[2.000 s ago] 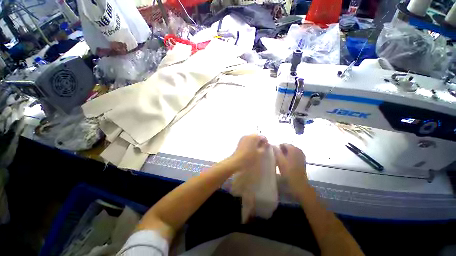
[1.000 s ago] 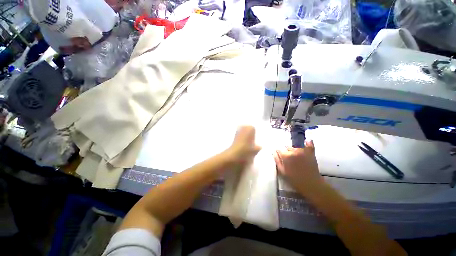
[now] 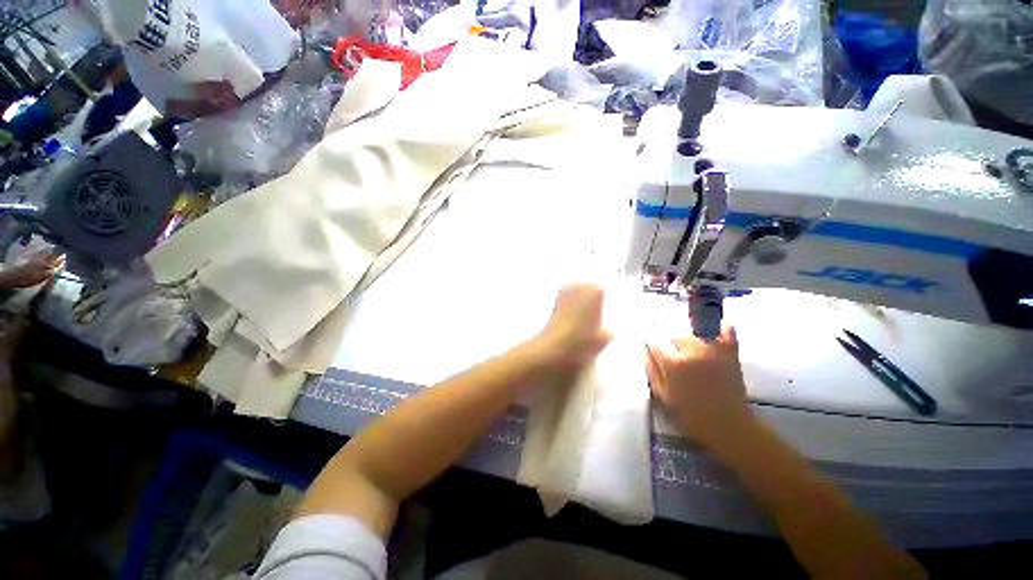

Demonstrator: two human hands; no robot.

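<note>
A cream cloth piece (image 3: 606, 442) runs from below the needle area over the table's front edge towards my lap. My left hand (image 3: 578, 323) lies on its left side, fingers bent; the fingertips are washed out by glare. My right hand (image 3: 700, 374) is at its right edge, just below the presser foot area, thumb and fingers on the cloth. The white sewing machine head (image 3: 793, 227) with a blue stripe stands above. Whether the needle is in the cloth cannot be told because of glare.
Cream cut pieces (image 3: 329, 215) lie fanned on the table at left. Dark snips (image 3: 889, 372) lie right of my right hand. A grey vented housing (image 3: 108, 202) and plastic bags stand at left. A blue crate (image 3: 170, 499) is low left. Another person's hand (image 3: 32, 270) shows at the far left.
Since the earliest frame, both hands and the cloth have moved up to the needle area. Over the last second they have hardly moved; the view has shifted. A hand has appeared at far left.
</note>
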